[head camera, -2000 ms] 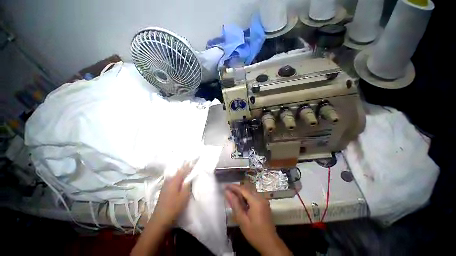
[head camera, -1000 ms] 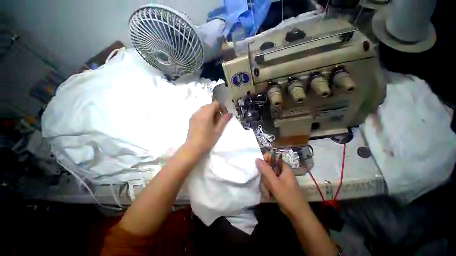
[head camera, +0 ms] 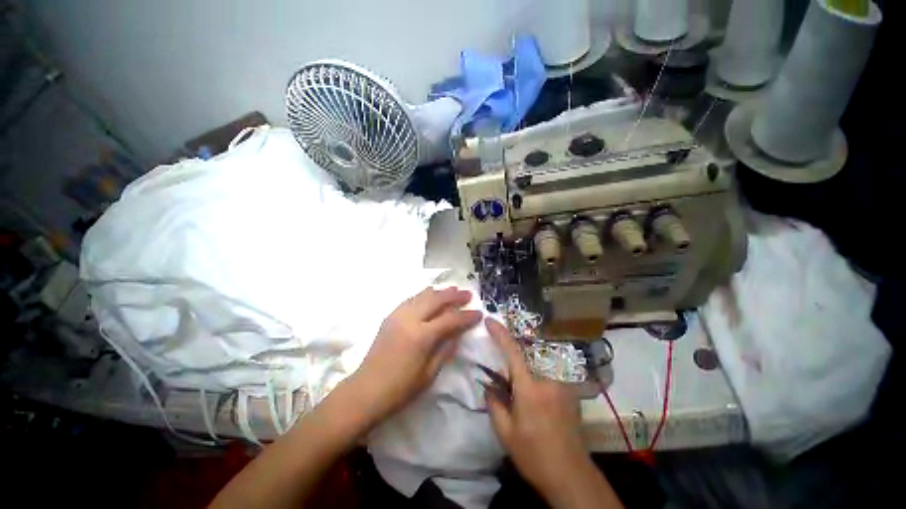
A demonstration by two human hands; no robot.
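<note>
A white garment piece [head camera: 437, 427] lies at the front of the overlock machine [head camera: 606, 219] and hangs over the table edge. Its upper edge is close to the needle area [head camera: 502, 273]. My left hand [head camera: 422, 338] rests on the cloth, fingers pointing toward the needle area. My right hand [head camera: 527, 398] holds the cloth's right edge with thumb and fingertips and has a small dark tool [head camera: 491, 377], perhaps snips, mostly hidden in it. Whether the cloth is under the presser foot cannot be told.
A big white garment pile [head camera: 219, 258] fills the left, with narrow straps hanging over the edge. A fan [head camera: 353, 124] and blue cloth [head camera: 502, 84] stand behind. Thread cones [head camera: 810, 89], a second white heap [head camera: 805, 328], a red cord [head camera: 668, 398] and thread waste [head camera: 556, 360] are right.
My left hand has moved down and right, from beside the machine's plate onto the cloth. My right hand has moved left to the cloth near the needle area. The camera view has shifted.
</note>
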